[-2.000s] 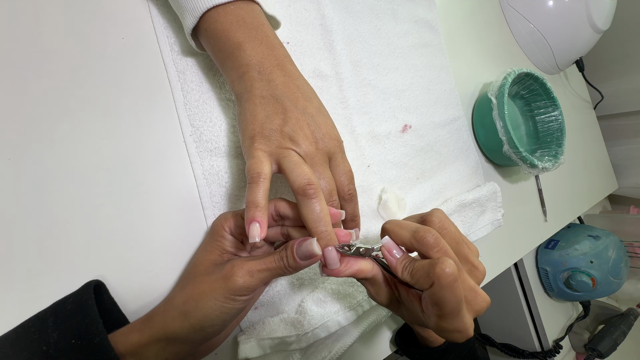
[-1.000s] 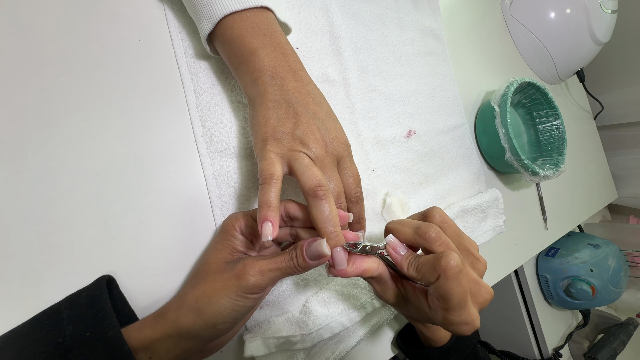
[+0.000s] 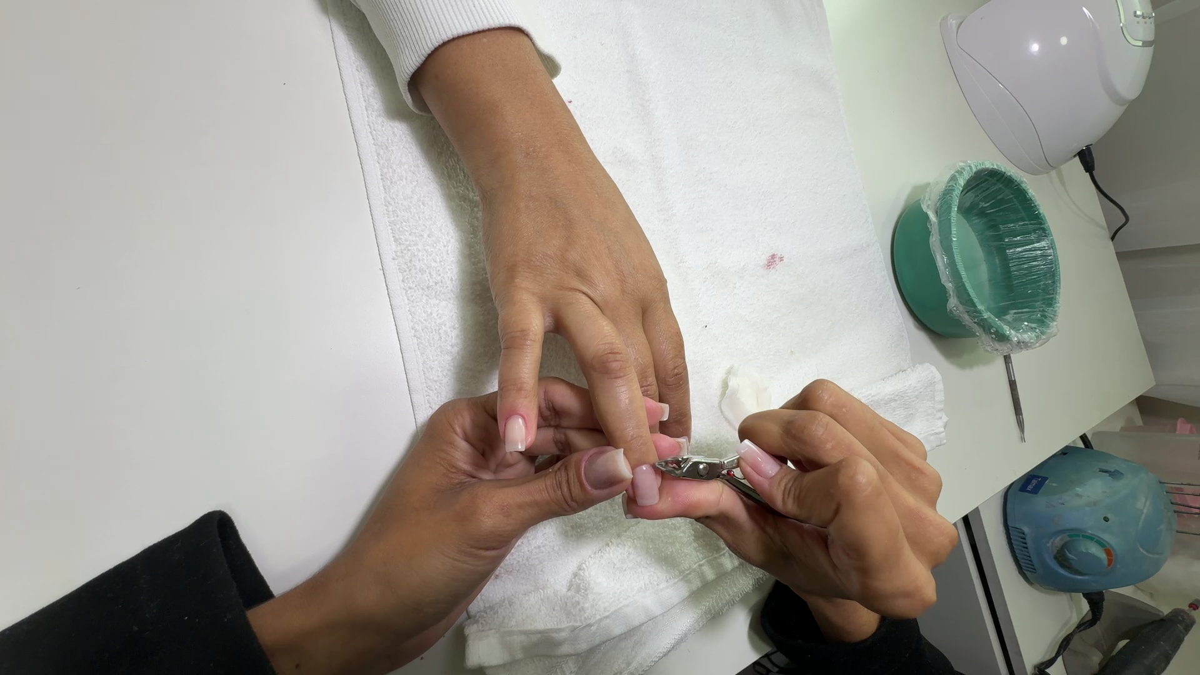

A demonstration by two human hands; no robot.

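Note:
Another person's hand (image 3: 572,216), in a white ribbed sleeve, lies palm down from the top with its fingers spread. My left hand (image 3: 506,487) holds one of its fingers, thumb beside the fingertip and my other fingers underneath. In my right hand (image 3: 834,497) are metal cuticle nippers (image 3: 698,467), their jaws at the side of that finger's nail. A finger of my right hand rests below the same nail. The nails show a pale pink tone. A white towel (image 3: 712,169) lies under the hands, with a piece of white cotton (image 3: 743,394) beside my right hand.
A green bowl (image 3: 923,272) lined with clear plastic stands on the white table (image 3: 187,234) at right, a thin metal tool (image 3: 1014,398) next to it. Behind is a white rounded device (image 3: 1045,80) with a cord. A blue machine with a dial (image 3: 1092,520) sits lower right.
Little has changed; both my hands keep their hold, and the nippers stay at the same fingertip. The view has shifted slightly.

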